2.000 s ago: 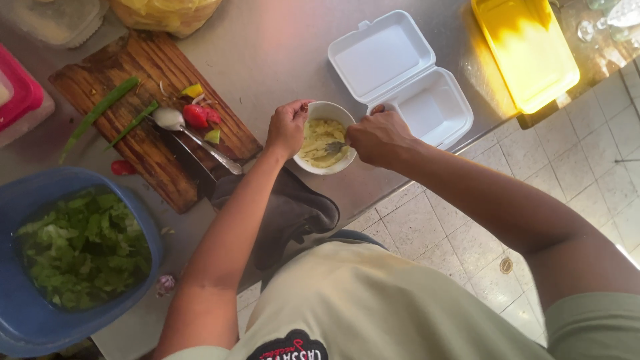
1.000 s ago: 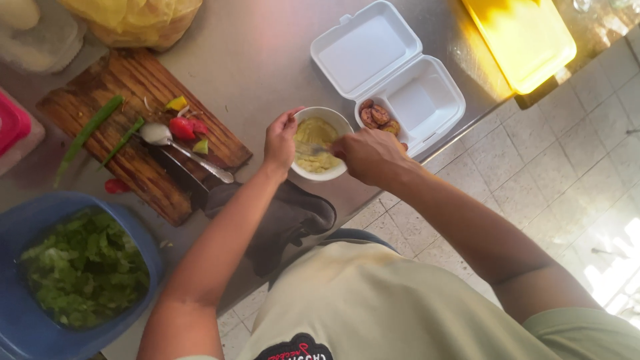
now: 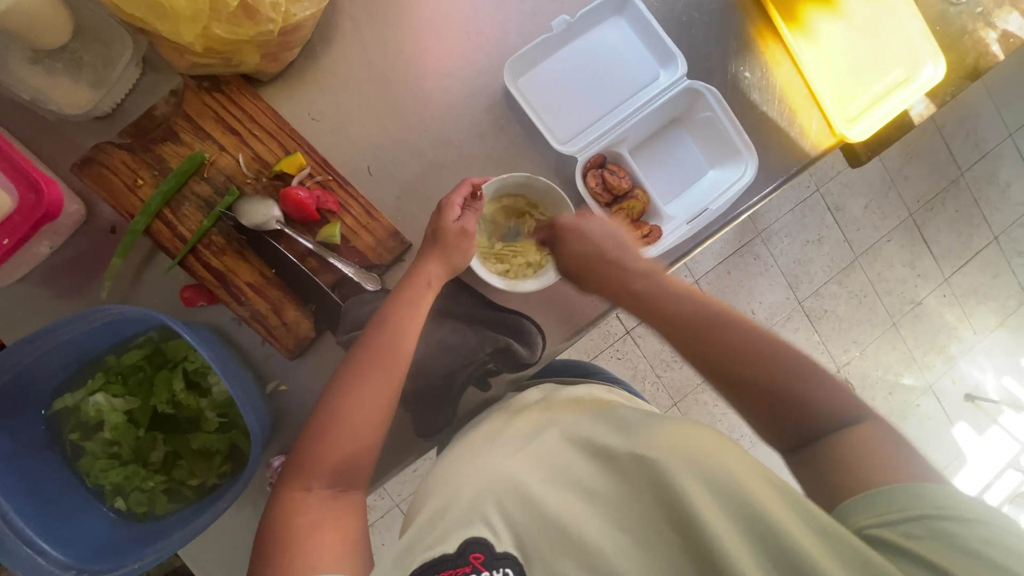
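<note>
My left hand (image 3: 454, 228) grips the left rim of a white bowl (image 3: 486, 270) near the table's front edge. Inside the bowl lies a pale yellow mash (image 3: 516, 256). Over the bowl's right side, my right hand (image 3: 588, 248) is closed on a utensil, blurred, whose metal end dips into the mash; in the earlier view it looks like a fork. Just right of the bowl stands an open white foam takeout container (image 3: 680, 152), with browned fried slices, perhaps plantain (image 3: 616, 182), in its narrow compartment. Its larger compartment holds nothing.
A wooden cutting board (image 3: 240, 136) bears a metal spoon (image 3: 320, 260), a knife (image 3: 288, 264), green stalks (image 3: 160, 208) and red pieces (image 3: 298, 204). A blue tub (image 3: 232, 360) holds cut greens. A dark cloth (image 3: 448, 344) lies by the front edge; a yellow tray (image 3: 864, 64) stands at the right.
The right hand has moved slightly about over the bowl, its utensil still in the mash. The fried slices, hidden by the hand two seconds ago, now show in the container.
</note>
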